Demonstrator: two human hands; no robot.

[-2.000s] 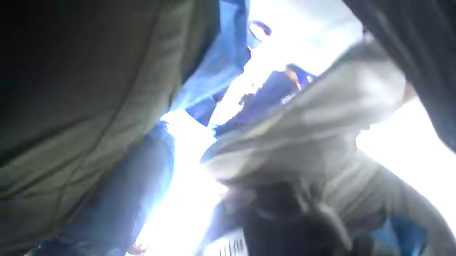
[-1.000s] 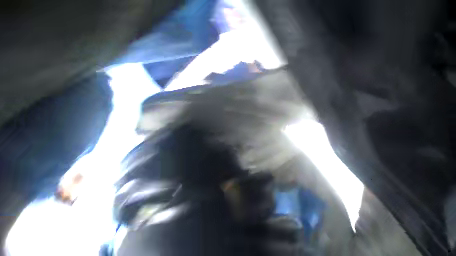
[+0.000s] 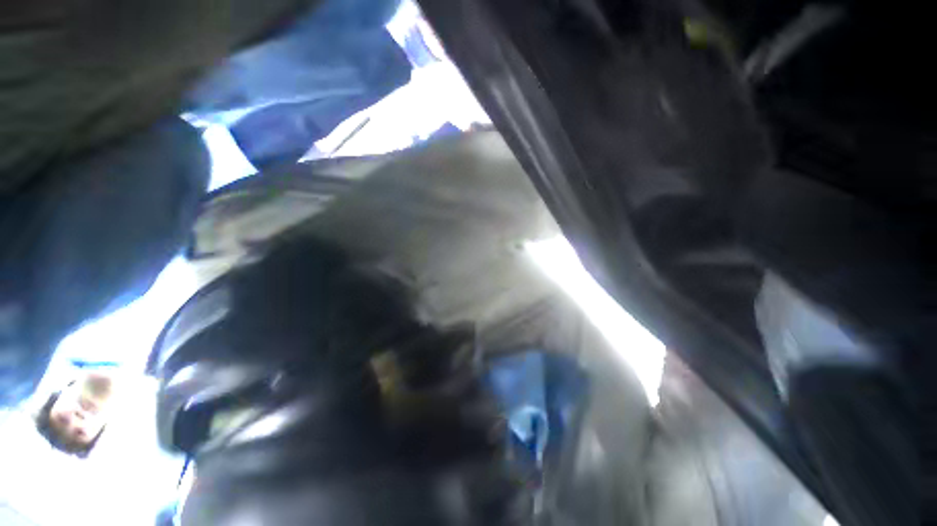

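A grey cloth or garment (image 3: 452,205) lies wrinkled across the middle of the view. A black, soft, shiny item, perhaps a bag (image 3: 308,411), covers the lower middle, with blurred pale highlights on its left side. A large dark item (image 3: 658,205) runs from the top centre down to the lower right and hides much of the right side. A blue piece of cloth (image 3: 534,406) shows beside the black item. Neither of my hands can be made out.
Blue cloth, perhaps a smock (image 3: 298,72), hangs at the upper left under a dark olive cloth (image 3: 92,72). A person's head (image 3: 77,416) shows at the lower left against bright light. A pale patch (image 3: 812,334) lies at the right.
The large dark item at the right now covers more of the view. The grey cloth and black item have shifted left in the picture. The bright gap at the right has narrowed.
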